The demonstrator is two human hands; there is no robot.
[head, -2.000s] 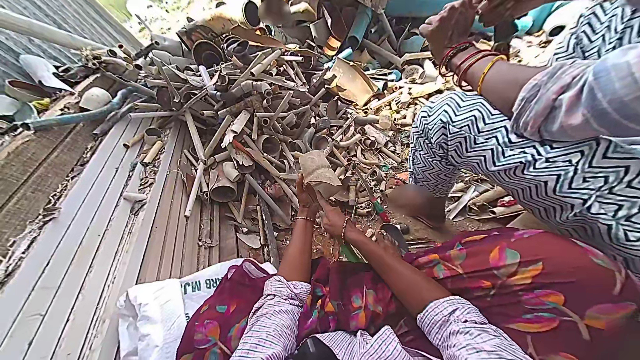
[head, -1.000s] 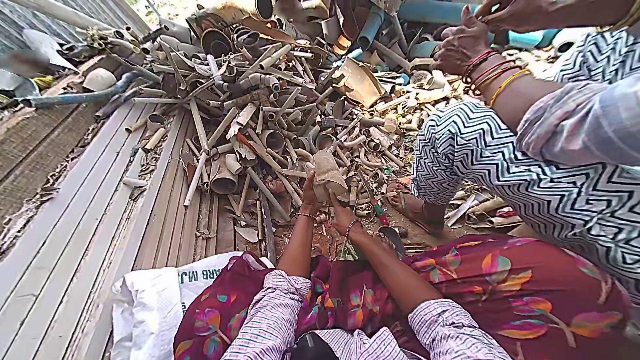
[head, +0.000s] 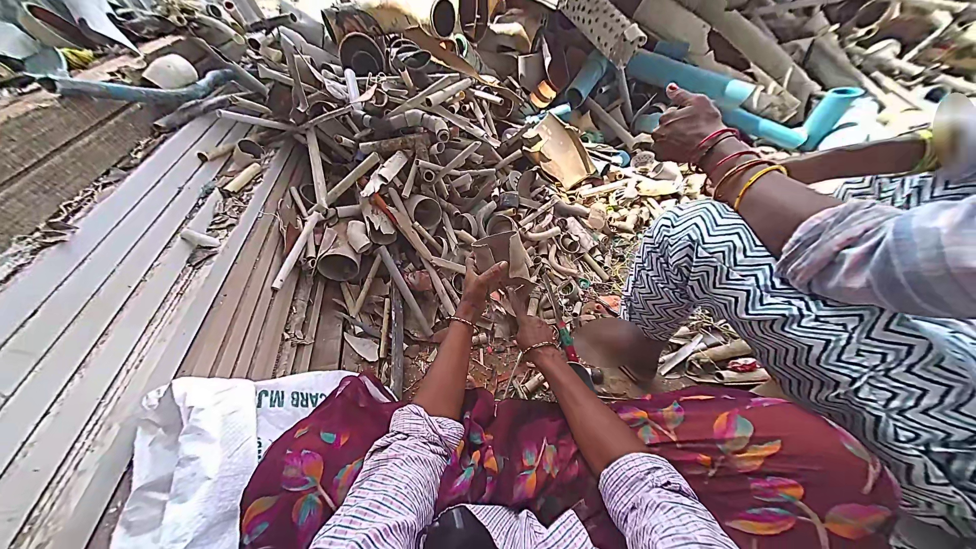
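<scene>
My left hand (head: 482, 288) grips the left edge of a greyish-brown broken pipe piece (head: 499, 248), with the thumb stretched across toward the right. Just right of it and lower, my right hand (head: 534, 329) is curled below the same piece; what its fingers hold, if anything, is not clear. Both forearms reach forward over a maroon cloth with a leaf pattern (head: 557, 457). Around and beyond the hands lies a heap of cut and broken plastic pipes (head: 427, 210).
A co-worker's hand (head: 690, 126) with bangles and a knee in zigzag cloth (head: 686, 252) are close on the right. Long grey ridged panels (head: 99, 282) run along the left. A white woven sack (head: 206, 450) lies at lower left. Blue pipes (head: 686, 72) lie at the back right.
My right hand has dropped lower and nearer to me, away from the upper part of the piece. The co-worker's hands have moved apart. The view has shifted slightly.
</scene>
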